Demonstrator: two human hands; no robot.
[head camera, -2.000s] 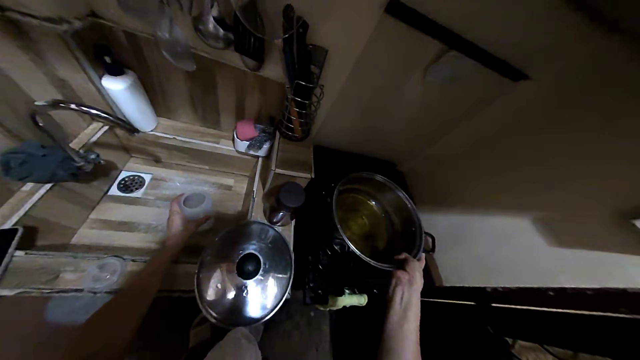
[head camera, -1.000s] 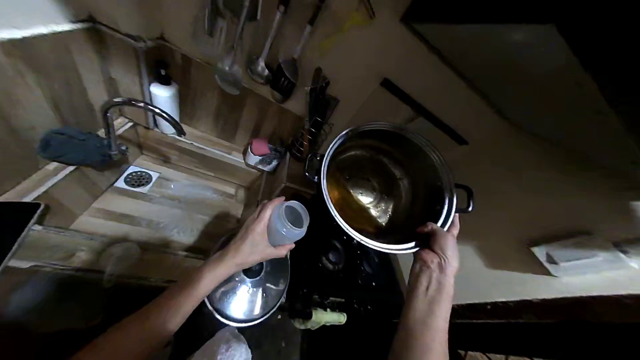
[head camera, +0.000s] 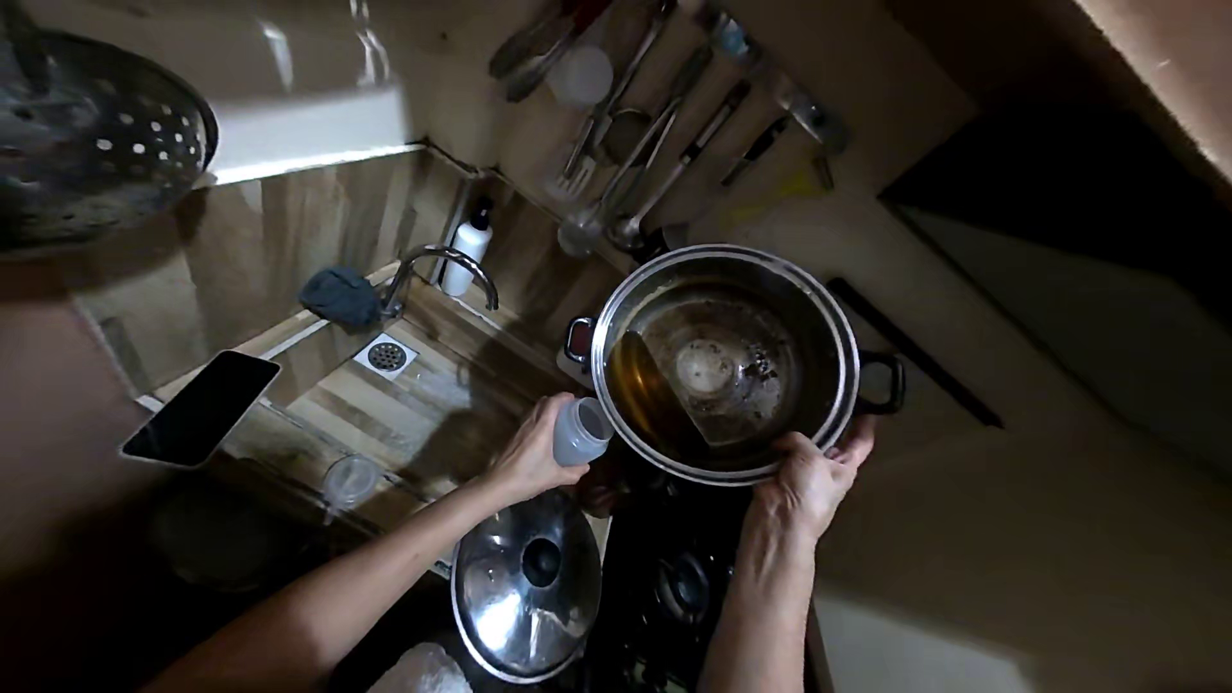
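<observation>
My left hand (head camera: 537, 450) grips a translucent plastic container (head camera: 581, 433), its open mouth beside the rim of a steel cooking pot (head camera: 729, 364). My right hand (head camera: 811, 472) holds that pot by its lower right rim, near a black side handle. The pot is tilted, and amber liquid (head camera: 654, 395) has gathered on its left side, with dark bits on the bare bottom. Below the container lies a steel lid (head camera: 527, 587) with a black knob. No liquid is seen passing between pot and container.
A black stove (head camera: 674, 577) lies beneath the pot. To the left are a wood-patterned sink with a drain (head camera: 387, 356), a curved faucet (head camera: 433, 252), a grey cloth (head camera: 341, 296), a white pump bottle (head camera: 468, 252) and a phone (head camera: 202, 409). Utensils hang behind; a metal colander (head camera: 96, 144) is at upper left.
The pot has been lifted off the stove and tilted, its liquid now pooled to one side. My left hand has brought the container from over the sink to the pot's rim. The view has swung.
</observation>
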